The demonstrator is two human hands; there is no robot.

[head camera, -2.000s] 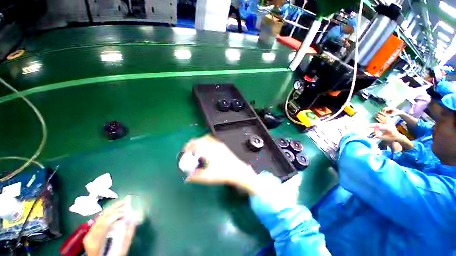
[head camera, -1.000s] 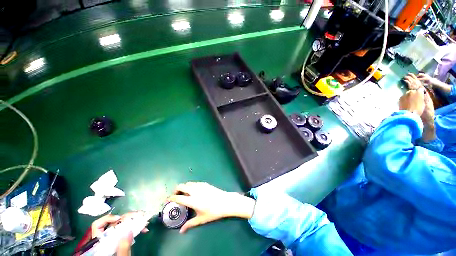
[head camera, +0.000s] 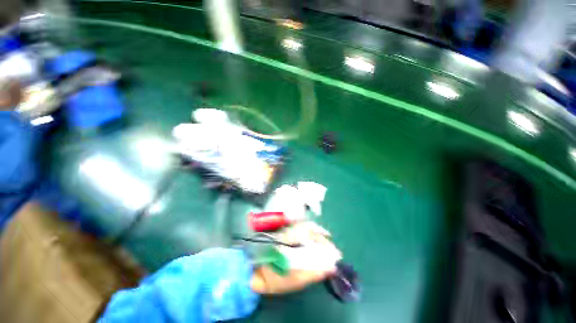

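Observation:
The view is strongly blurred. My left hand (head camera: pixel 294 274), in a blue sleeve, is closed around the whitish glue syringe (head camera: pixel 316 254); its green cap (head camera: pixel 275 258) shows near my wrist. A round black part (head camera: pixel 344 282) is at my fingertips; whether my fingers touch it is unclear. The red bottle (head camera: pixel 268 221) lies just beyond my hand, beside crumpled white paper (head camera: pixel 311 194). My right hand is not in view.
The glue dispenser (head camera: pixel 275 154), with white objects on it, stands beyond the paper. Another round black part (head camera: pixel 328 142) lies on the bench. The black tray (head camera: pixel 467 252) is at right, a cardboard box (head camera: pixel 57 265) and blue bin (head camera: pixel 95 104) at left.
The view has swung left, so the dispenser and paper now appear nearer the middle. The right hand has gone from view. The left sleeve, cardboard box and blue bin have come into view.

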